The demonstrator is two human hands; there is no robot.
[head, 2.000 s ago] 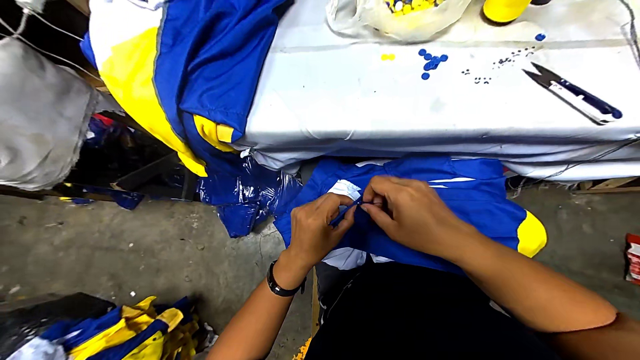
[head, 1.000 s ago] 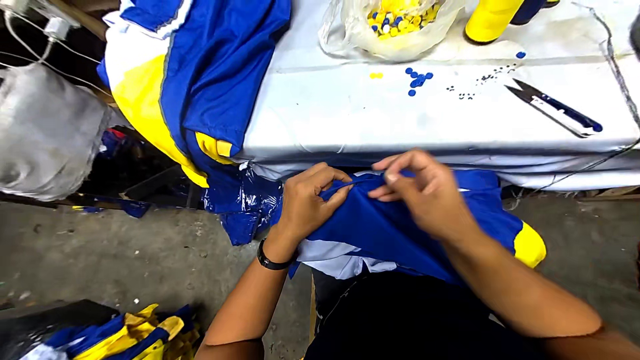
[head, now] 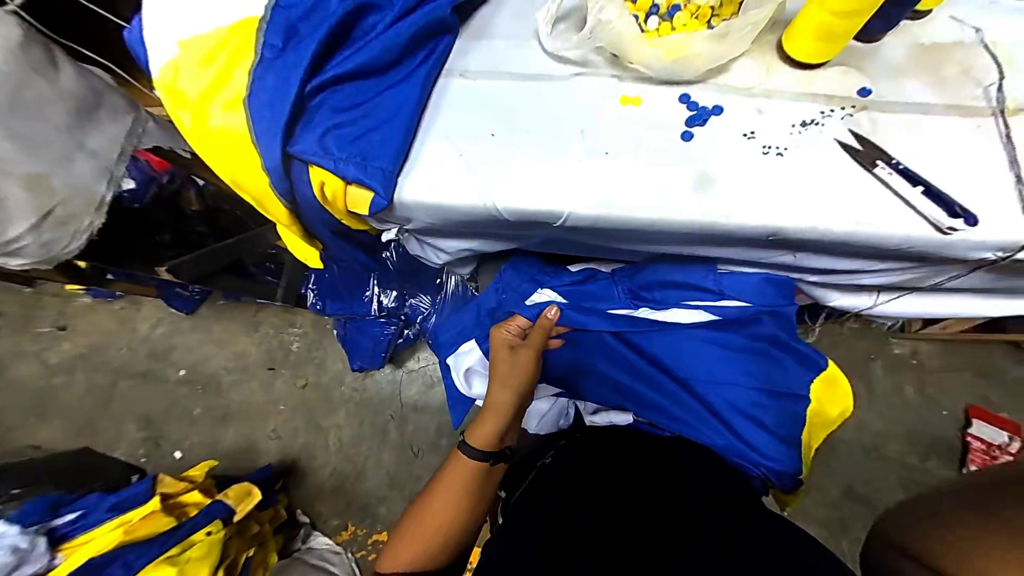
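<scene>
A blue garment with white and yellow parts (head: 688, 360) lies across my lap, below the table edge. My left hand (head: 520, 348) pinches its blue cloth between thumb and fingers, close to a small white patch. My right hand is out of view; only dark, blurred skin shows at the lower right corner. Thread snips (head: 912, 180) lie on the white-covered table (head: 560, 160), left of a dark thread. Near them are small dark snap pieces (head: 812, 122), blue discs (head: 698, 116) and two yellow discs (head: 630, 101).
A clear plastic bag of yellow, blue and white pieces (head: 680, 40) and a yellow thread cone (head: 828, 32) stand at the back. Another blue, white and yellow garment (head: 344, 96) hangs over the table's left side. More garments (head: 160, 520) are piled lower left; a red packet (head: 992, 438) lies right.
My right hand has left the garment and gone out of view. My left hand stays on the cloth, which now lies more spread out than one second ago.
</scene>
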